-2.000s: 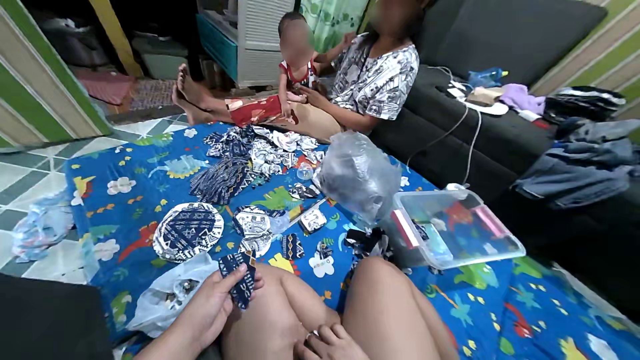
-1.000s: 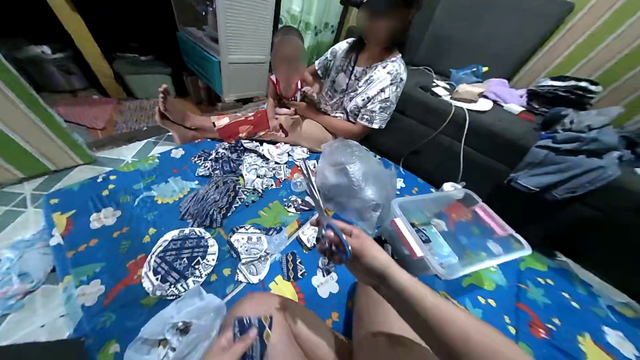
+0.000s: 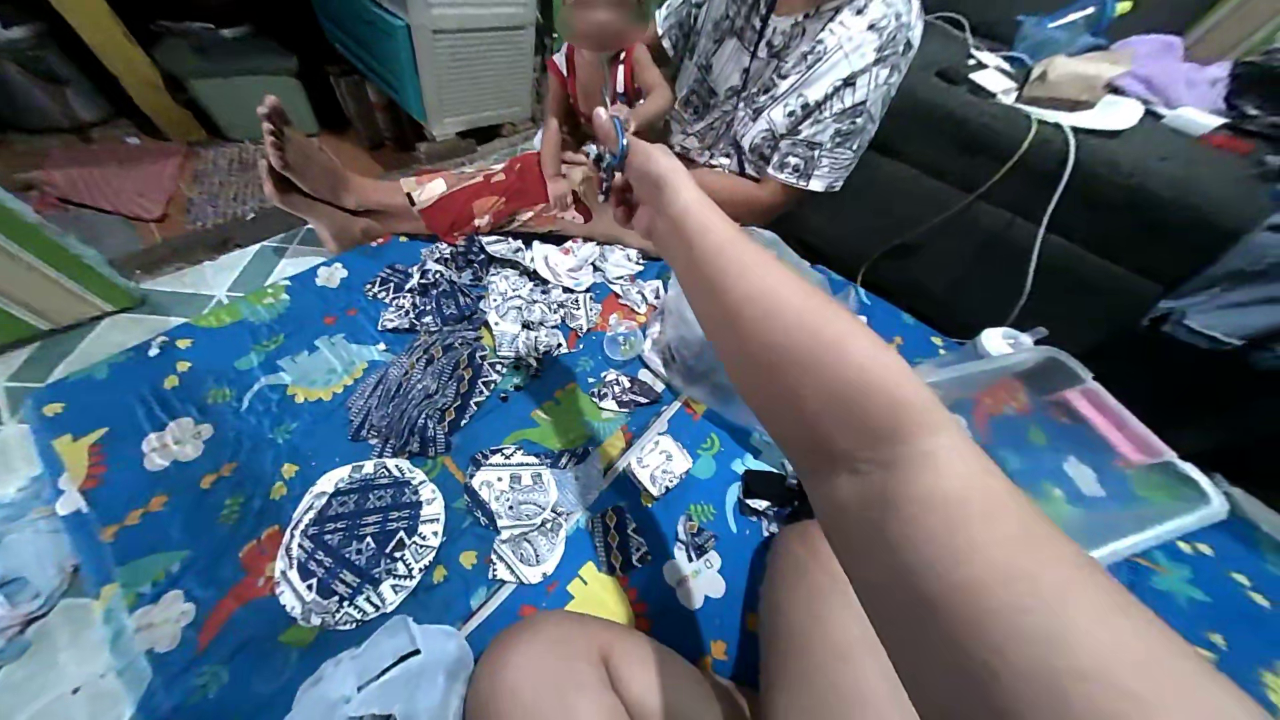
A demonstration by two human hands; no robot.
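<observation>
My right hand [image 3: 640,170], at the end of an outstretched arm, grips scissors [image 3: 615,150] by their blue handles, in front of the small child and the seated person. My left hand is out of view. On the blue dinosaur-print mat [image 3: 230,400] lie a round patterned fabric piece [image 3: 360,543], white elephant-print pieces [image 3: 520,500], a small dark patterned piece [image 3: 620,540], a gathered navy striped cloth [image 3: 425,390] and a heap of white and navy scraps [image 3: 530,300]. A pale plastic bag [image 3: 385,670] is beside my knee.
A person [image 3: 790,90] sits across the mat, legs stretched left, with a small child [image 3: 600,90]. A clear plastic bag [image 3: 690,340] is partly behind my forearm. An open clear plastic box [image 3: 1170,510] stands right. A dark sofa [image 3: 930,200] holds clothes and cables.
My right hand has moved forward with the scissors toward the child and the seated person. My left hand, which held a patterned fabric piece, has left the view.
</observation>
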